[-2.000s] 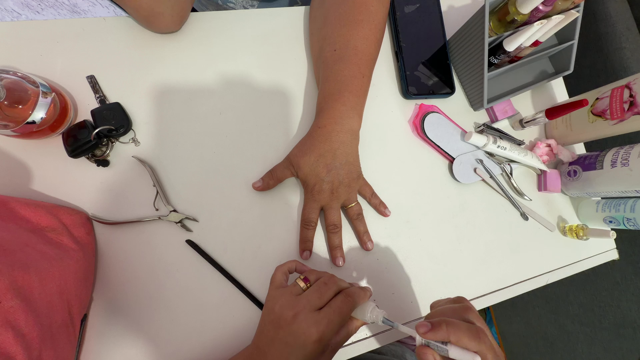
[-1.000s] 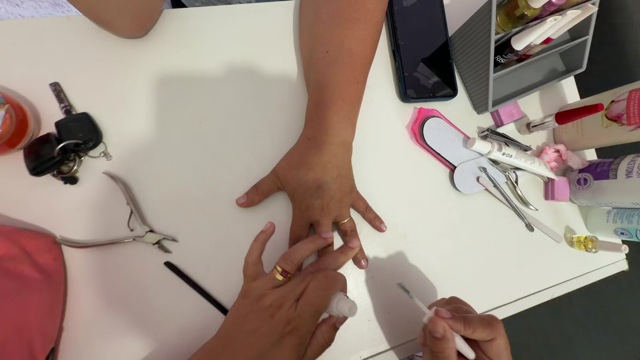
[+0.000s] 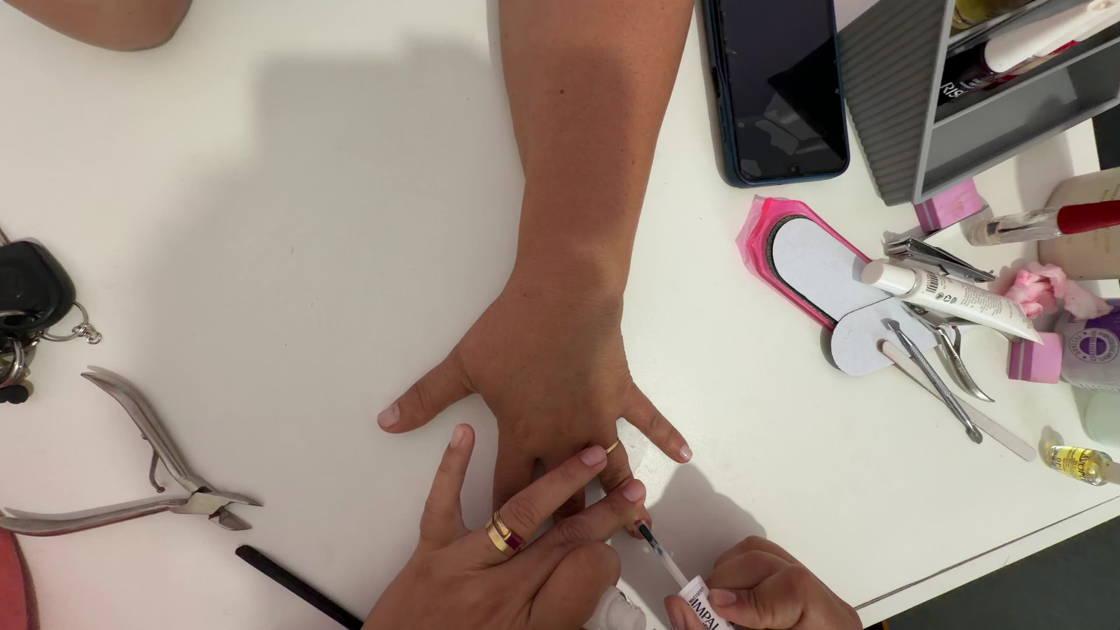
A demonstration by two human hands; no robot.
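Another person's hand (image 3: 560,367), wearing a thin gold ring, lies palm down with spread fingers on the white table. My left hand (image 3: 525,560), with gold rings, rests its fingers across that hand's fingers and holds a small nail polish bottle (image 3: 615,610), partly cut off by the lower edge. Between the thumb and fingers of my right hand (image 3: 761,586) is the white cap of a nail polish brush (image 3: 669,560). The brush tip touches the nail of the person's ring finger.
Cuticle nippers (image 3: 197,499), a black stick (image 3: 293,582) and keys (image 3: 35,289) lie at left. At right are a phone (image 3: 779,87), a grey organizer (image 3: 901,114), nail files (image 3: 818,267), a white tube (image 3: 954,297), a metal cuticle pusher (image 3: 932,381) and a small yellow bottle (image 3: 1078,464).
My right hand has brought the brush, drawn from the bottle since two seconds ago, to the person's ring fingernail. My left hand has moved onto the person's fingers. The view is closer.
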